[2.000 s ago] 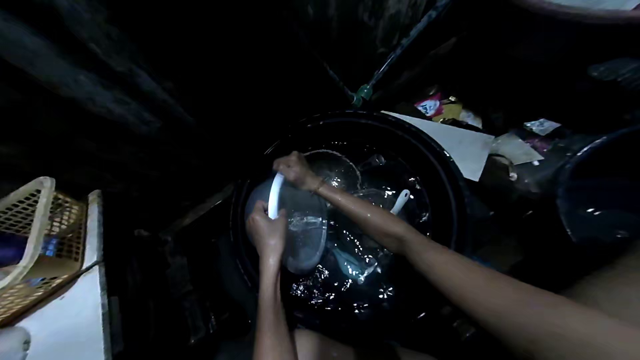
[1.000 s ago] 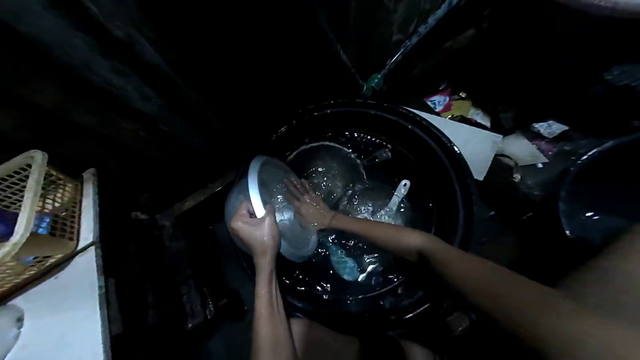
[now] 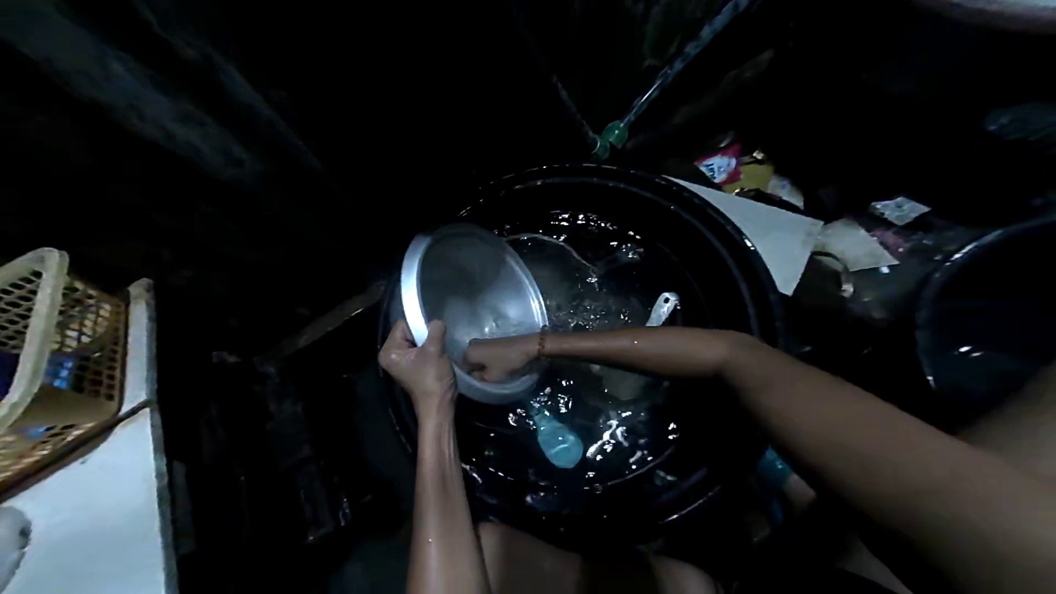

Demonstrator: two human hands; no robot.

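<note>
A shallow round metal basin (image 3: 487, 280) is tilted over the left part of a large black tub of water (image 3: 763, 280). My left hand (image 3: 421, 359) grips its lower left rim, thumb over the edge. My right hand (image 3: 502, 356), with a bracelet at the wrist, is inside the basin near its lower wall, fingers curled; whether it holds anything I cannot tell. In the tub, a light utensil handle (image 3: 662, 308) sticks up beyond my right forearm. A blue-green spoon-shaped thing (image 3: 558, 441) lies in the water below the basin. Another round vessel (image 3: 557, 260) is partly hidden behind the basin.
On the left, a cream plastic basket (image 3: 49, 330) rests on a white surface (image 3: 99, 503). A white board (image 3: 771, 231) lies beside the tub's upper right rim, with wrappers (image 3: 734, 169) near it. A second dark tub (image 3: 982, 305) stands at the right. Ropes (image 3: 660, 82) meet above the tub.
The basin has been turned so that its inside shows more. My right hand has moved from the basin's upper right part down to its lower wall. My left hand still grips the rim.
</note>
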